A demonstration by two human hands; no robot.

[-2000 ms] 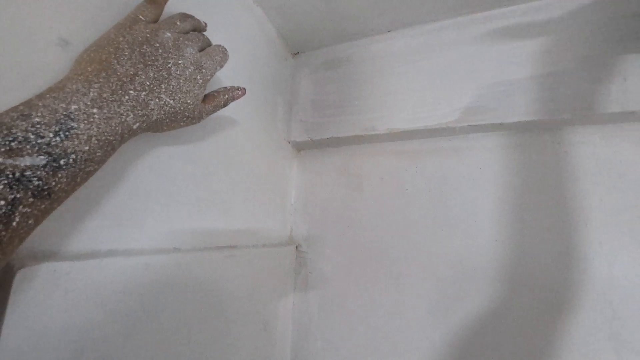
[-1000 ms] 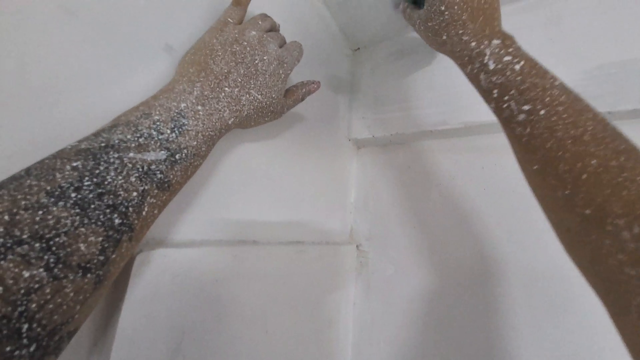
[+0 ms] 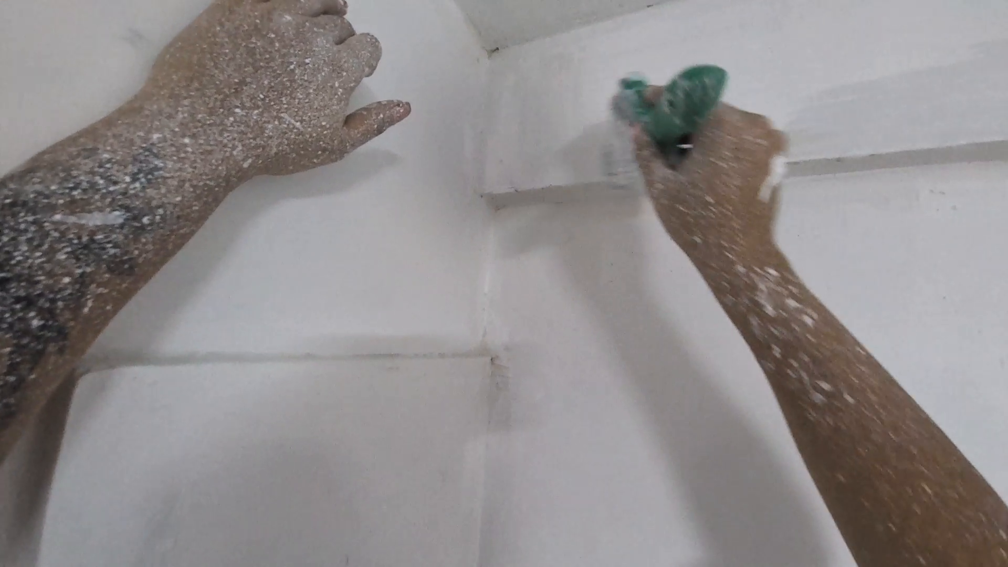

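My left hand (image 3: 276, 87), speckled with white paint, rests against the white left wall (image 3: 378, 260) at the upper left, its fingers apart and nothing seen in it; some fingertips lie past the frame's top edge. At the upper right, my right hand (image 3: 709, 157) is closed around the green handle of a tool (image 3: 685, 98). The tool's working end is blurred and partly hidden, so its kind is unclear. It is near the raised white band (image 3: 543, 142) on the right wall.
The walls meet at an inner corner (image 3: 487, 276). A narrow ledge edge (image 3: 890, 161) runs along the right wall, and another (image 3: 315, 358) crosses the left wall lower down. A grey ceiling surface (image 3: 551, 16) shows at the top. My right arm casts a shadow.
My right hand, out of view two seconds ago, came in at the top edge and is now lower, with the green tool in plain sight. My left hand keeps about the same pose.
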